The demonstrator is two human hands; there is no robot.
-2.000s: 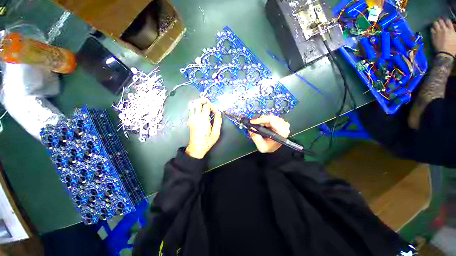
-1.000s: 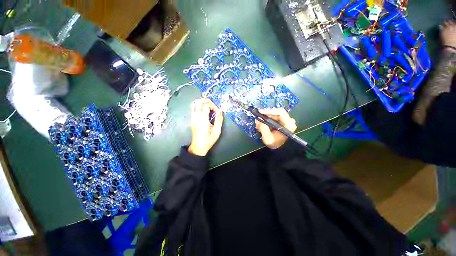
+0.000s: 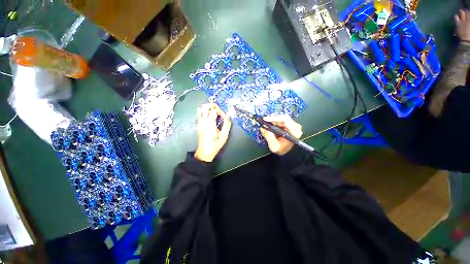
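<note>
A blue PCB panel (image 3: 250, 77) with round patterns lies on the green bench in front of me. My right hand (image 3: 281, 134) holds the black soldering iron (image 3: 291, 138) like a pen, its tip at the panel's near left edge. My left hand (image 3: 211, 131) is at that edge, just left of the tip, with its fingers curled. Whether it grips a lead or the panel edge is too small to tell. White leads trail off the panel's left side towards a tangled pile of white leads (image 3: 153, 108).
Stacked PCB panels (image 3: 98, 170) stand at the left. A phone (image 3: 116, 71), an orange bottle (image 3: 49, 56) and an open cardboard box (image 3: 165, 46) are behind. The soldering station (image 3: 314, 36) and a blue parts tray (image 3: 394, 56) are at the right, beside another person's arm (image 3: 448, 82).
The iron's tip has shifted slightly along the panel's left edge and stays near my left fingers. The neighbour's hand has moved away towards the upper right. The view has shifted slightly.
</note>
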